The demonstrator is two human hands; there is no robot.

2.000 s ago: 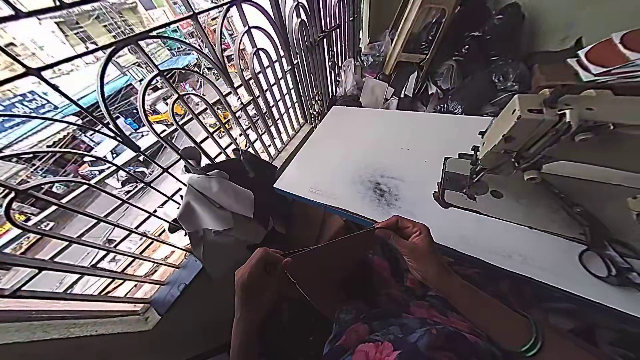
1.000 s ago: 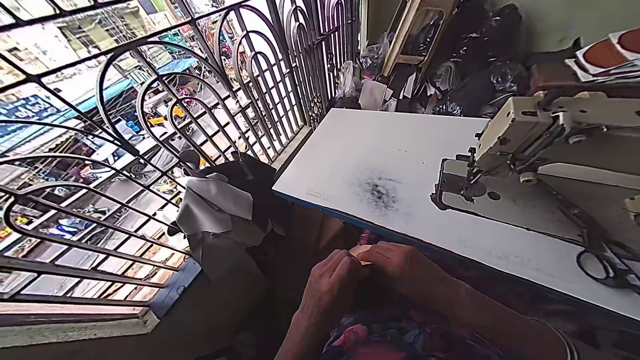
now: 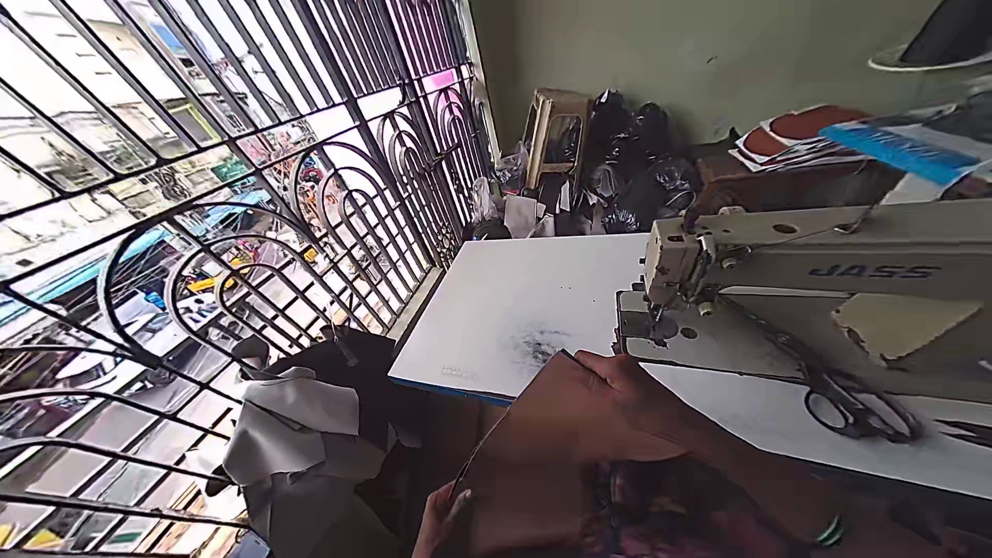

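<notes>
A brown flat piece of material [image 3: 519,449], perhaps leather or fabric, is stretched between my hands over my lap. My left hand [image 3: 443,511] grips its lower left edge, the thumb on top. My right hand [image 3: 624,384] pinches its upper corner near the front edge of the white sewing table [image 3: 535,287]. The needle area of a Jass sewing machine [image 3: 666,271] stands just beyond my right hand. Black-handled scissors [image 3: 845,403] rest on the machine bed to the right, below a ragged tan scrap [image 3: 903,322]. The lower part of the brown piece is blurred.
A metal window grille [image 3: 310,256] runs along the left, with a street below. Grey and black sheets [image 3: 298,426] are heaped beside the table. Behind it stand a wooden stool [image 3: 554,139] and black plastic bags [image 3: 643,128]. Red and white pieces [image 3: 806,136] are stacked at the back right.
My hands, close together one second ago, are now apart with the brown piece spread between them. My right hand has moved up toward the machine. The view has tilted upward.
</notes>
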